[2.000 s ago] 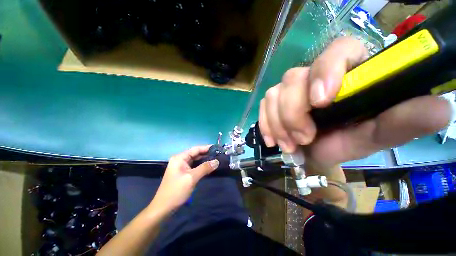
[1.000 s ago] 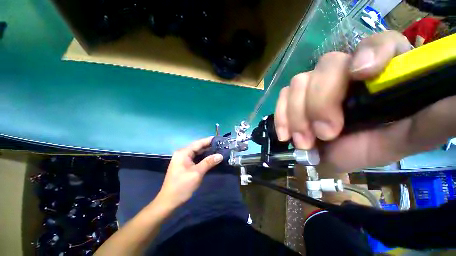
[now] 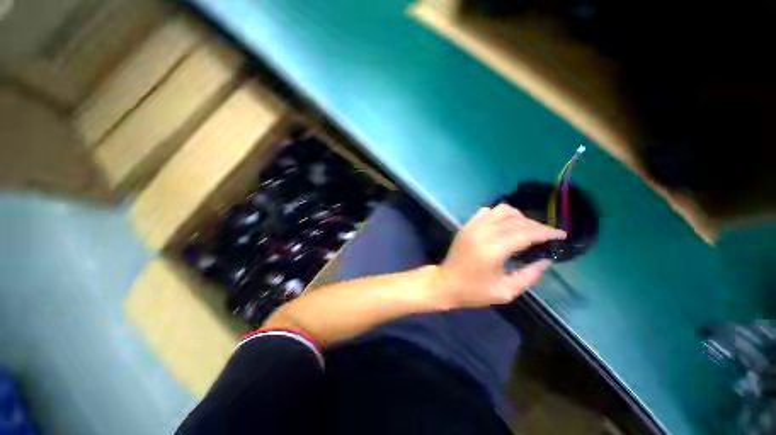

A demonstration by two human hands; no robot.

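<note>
A black round housing (image 3: 585,212) is in my left hand (image 3: 498,255), low over the green bench near its front edge. My fingers and thumb pinch its near side. Thin yellow-green and red or purple wires (image 3: 564,194) rise from it to a tiny white connector (image 3: 580,149). The picture is blurred, so the inside of the housing is not clear. My right hand is out of the picture, and the screwdriver body is not seen.
A large carton (image 3: 553,64) with a dark inside stands on the green bench (image 3: 374,89). An open floor carton (image 3: 200,174) at the left holds many black parts with wires (image 3: 285,225). Blurred grey metallic or clear things (image 3: 749,361) lie at the lower right edge.
The view has swung left, bringing the floor carton further in. The housing is away from the screwdriver nose, still in my left hand. My right hand and the screwdriver body have left the picture.
</note>
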